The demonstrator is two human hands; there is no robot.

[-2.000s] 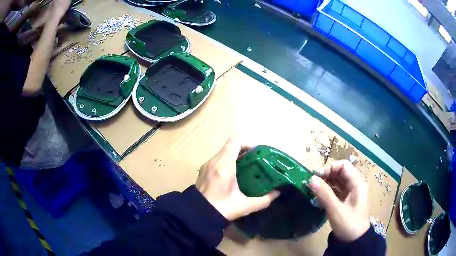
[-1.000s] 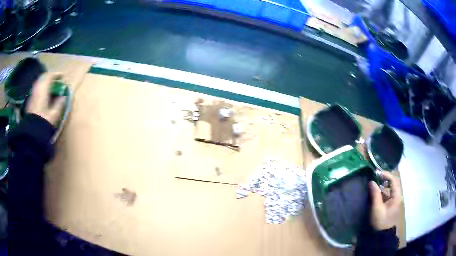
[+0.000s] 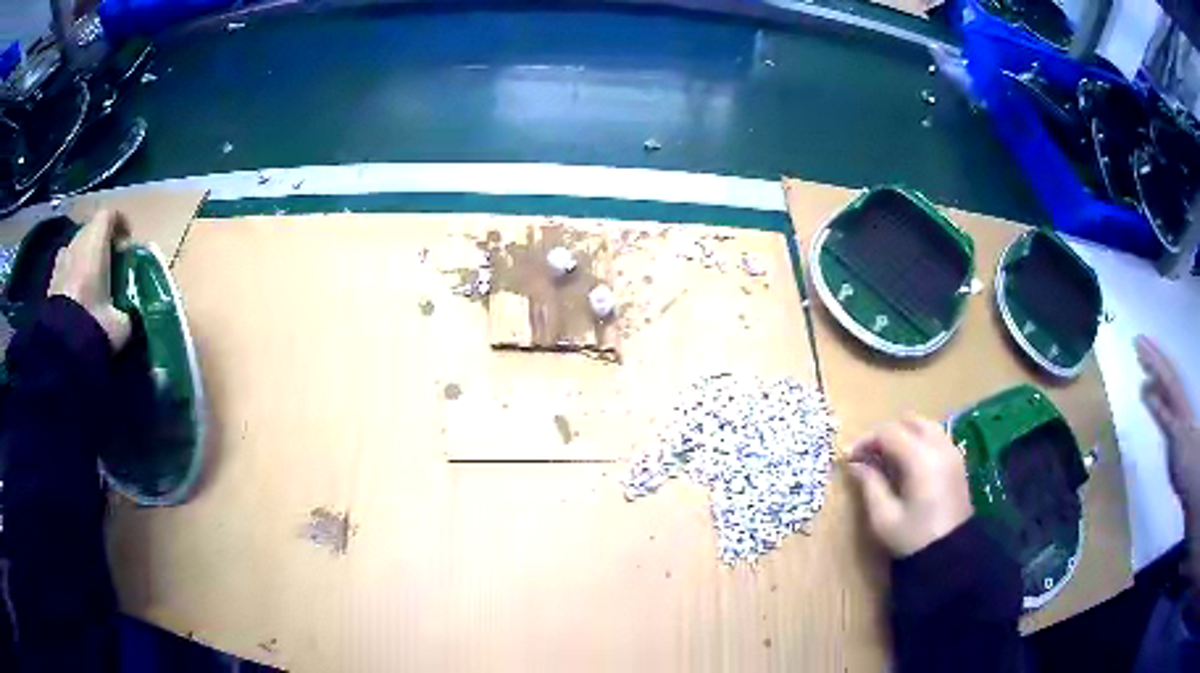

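Note:
My left hand (image 3: 90, 274) is at the far left, gripping the upper end of a green housing (image 3: 165, 375) with a pale rim; my sleeve covers part of it. My right hand (image 3: 915, 487) is beside the right edge of a heap of small speckled fittings (image 3: 763, 460). Its thumb and fingertips are close together; I cannot tell whether a fitting is between them. A green housing (image 3: 1026, 487) lies just right of that hand, partly behind it and the sleeve.
Two housings (image 3: 895, 270) (image 3: 1050, 300) lie at the back right. A stained brown block (image 3: 533, 296) with whitish blobs sits mid-bench. Another person's hand (image 3: 1165, 394) is at the right edge. Beyond are a dark green conveyor surface (image 3: 461, 99) and a blue crate (image 3: 1040, 145).
The view has shifted. My right hand has left the right housing and moved left to the heap. My left hand is still at the left housing, which now shows more fully.

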